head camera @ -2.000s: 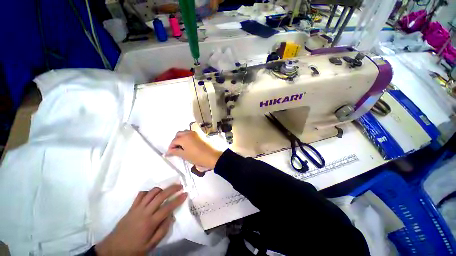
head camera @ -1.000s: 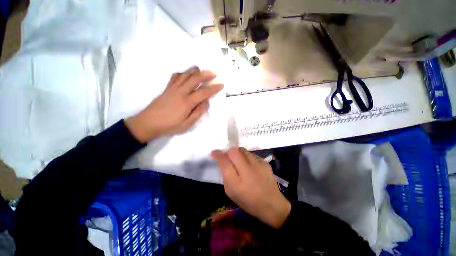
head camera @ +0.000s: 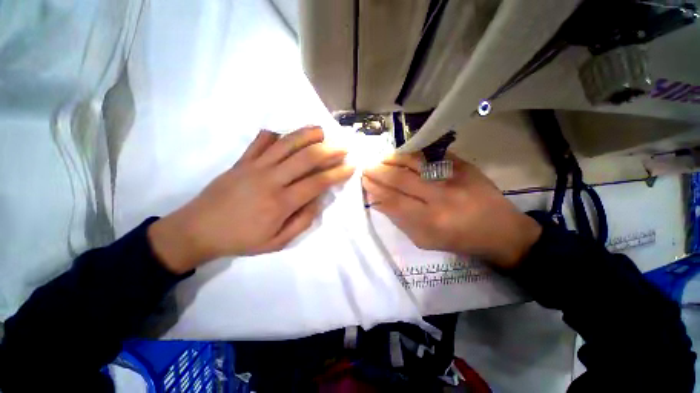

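Observation:
A large white fabric panel lies over the left of the table and hangs at the front edge. My left hand lies flat on it, fingers spread a little, fingertips by the bright lamp spot. My right hand is at the right edge of the cloth, its fingertips close to my left fingertips just below the presser foot. Glare hides the fingertips and needle, so I cannot tell whether the right fingers grip the cloth. The sewing machine head fills the top right.
Black shears lie on the machine bed, right of my right hand. A knurled screw is in front of my right hand. Blue baskets stand at lower left and right. A ruler scale runs along the table edge.
The view has moved closer to the needle area. My right hand has moved up from the front edge to beside the presser foot. My left hand is now near the needle on the cloth.

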